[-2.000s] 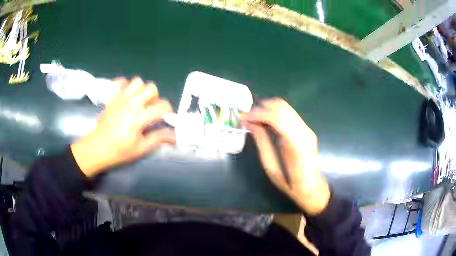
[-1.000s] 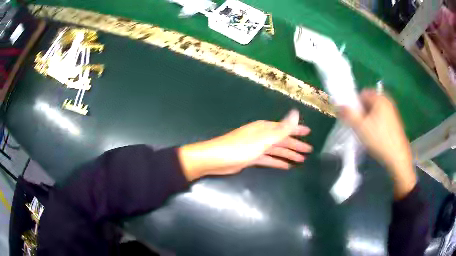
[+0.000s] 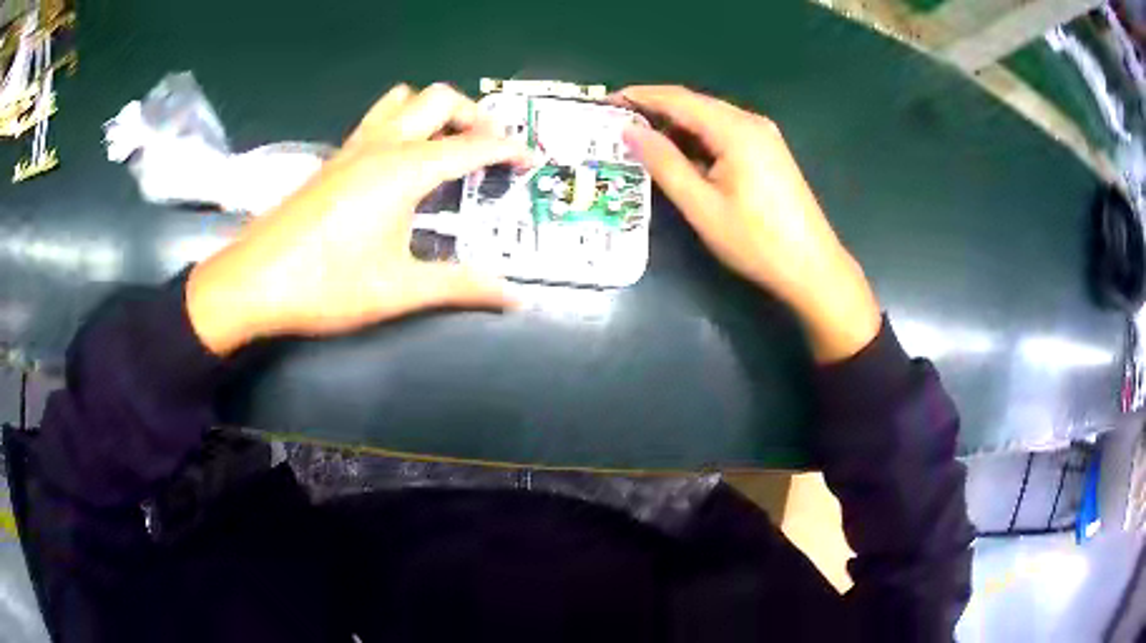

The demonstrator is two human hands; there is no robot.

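The white open socket housing (image 3: 553,261) lies on the dark green bench in front of me. A green circuit board (image 3: 588,195) with a yellow block sits in its right half. A brass contact strip (image 3: 540,88) sticks out past the housing's far edge. My left hand (image 3: 346,214) holds the housing's left side, with the thumb at the near edge and the fingers over the far left corner. My right hand (image 3: 742,207) has its fingers and thumb at the far right corner. The bagged power cord (image 3: 189,157) lies to the left, partly behind my left hand.
Wired brass strips (image 3: 35,94) lie at the far left of the bench. A dark coiled object (image 3: 1113,245) sits at the right edge. A pale conveyor edge (image 3: 1005,94) and a light metal frame (image 3: 1024,28) are at the upper right. The bench's near edge (image 3: 528,467) runs below my hands.
The view has swung back from the conveyor to the bench. My right hand no longer holds the white bagged bundle. Both hands are now on an open housing with a strip sticking out.
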